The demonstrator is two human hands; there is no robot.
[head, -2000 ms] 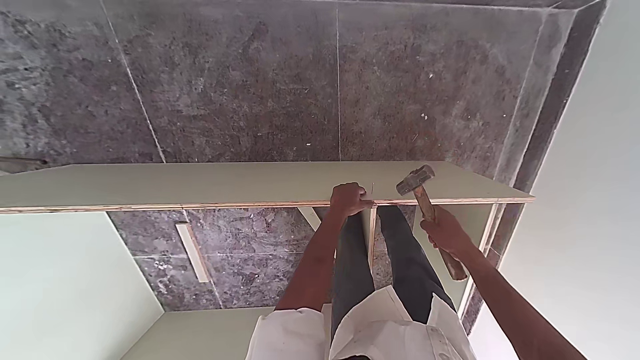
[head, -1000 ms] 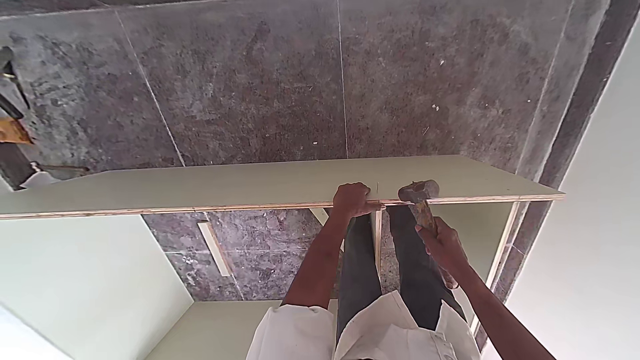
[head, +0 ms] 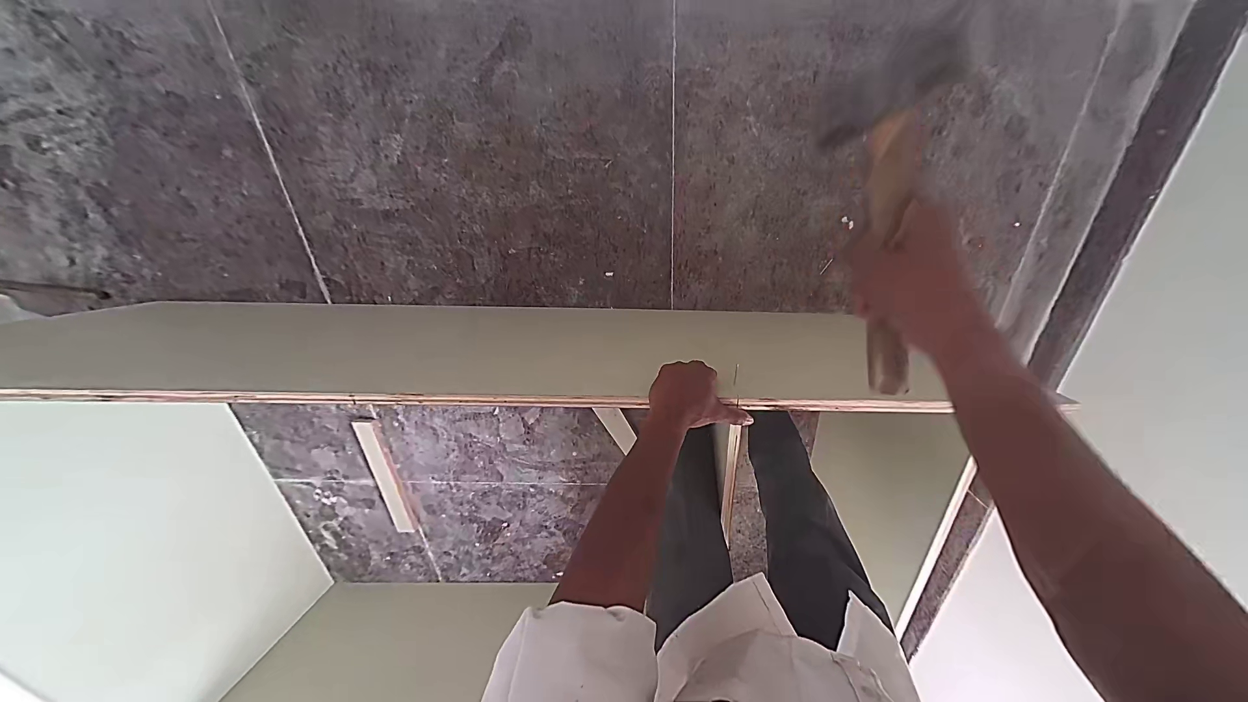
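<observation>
My right hand [head: 912, 278] grips the wooden handle of a hammer [head: 892, 146], raised over the floor beyond the board and blurred by motion. My left hand [head: 687, 395] holds the front edge of a long pale-faced plywood board [head: 439, 351], its fingers on the top face and its thumb along the edge. Just right of that hand, a thin upright thing, perhaps a nail or a drawn line [head: 736, 374], shows at the board's edge. Directly below, an upright wooden panel edge [head: 731, 468] meets the board.
Stone floor tiles [head: 487, 175] with pale joints lie beyond and beneath the board. A wood strip [head: 385, 476] lies on the floor at left. Pale panels [head: 127, 517] enclose the left and lower sides. A white wall [head: 1170, 390] stands at right. Part of a dark tool [head: 58, 291] shows at far left.
My right hand has lifted the hammer up and away from the board, where its head was close to my left hand. My left hand remains at the board's edge.
</observation>
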